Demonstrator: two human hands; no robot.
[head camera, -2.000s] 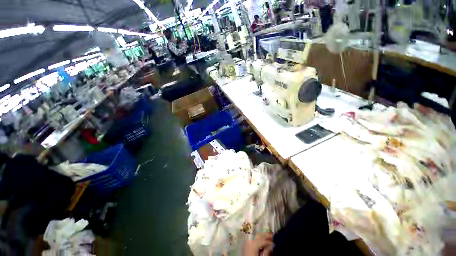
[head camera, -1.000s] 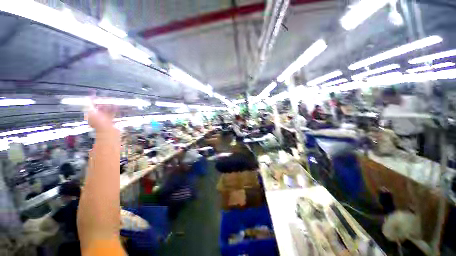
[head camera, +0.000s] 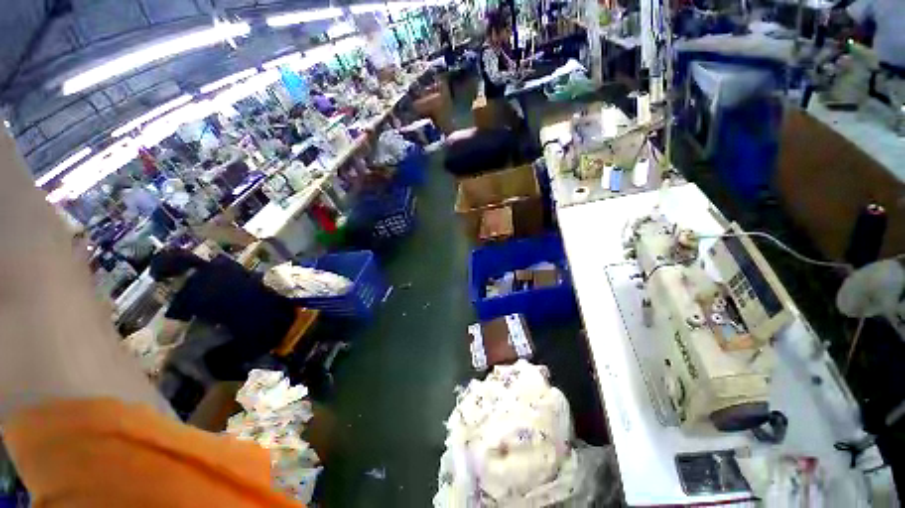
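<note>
A heap of cream floral-print garments (head camera: 511, 432) stands low in front, left of the white machine table (head camera: 597, 298). The industrial sewing machine (head camera: 690, 342) stands on that table. A bare arm (head camera: 60, 288) with an orange sleeve (head camera: 139, 456) fills the left edge, very near the camera, and looks like my left arm. Its hand is cut off by the picture's edge. My right hand is not in view. More pale printed cloth (head camera: 794, 481) shows at the bottom right.
Blue basket (head camera: 516, 288) and open carton (head camera: 496, 198) stand in the aisle (head camera: 407, 347) beyond the heap. A seated person in dark clothes (head camera: 233, 308) works at the left, near another cloth pile (head camera: 273, 427). A dark flat pad (head camera: 710, 473) lies on the table.
The view has swung up, then back down onto the machine and heap. The raised arm, whose hand showed one second ago, is now much nearer with its hand out of frame.
</note>
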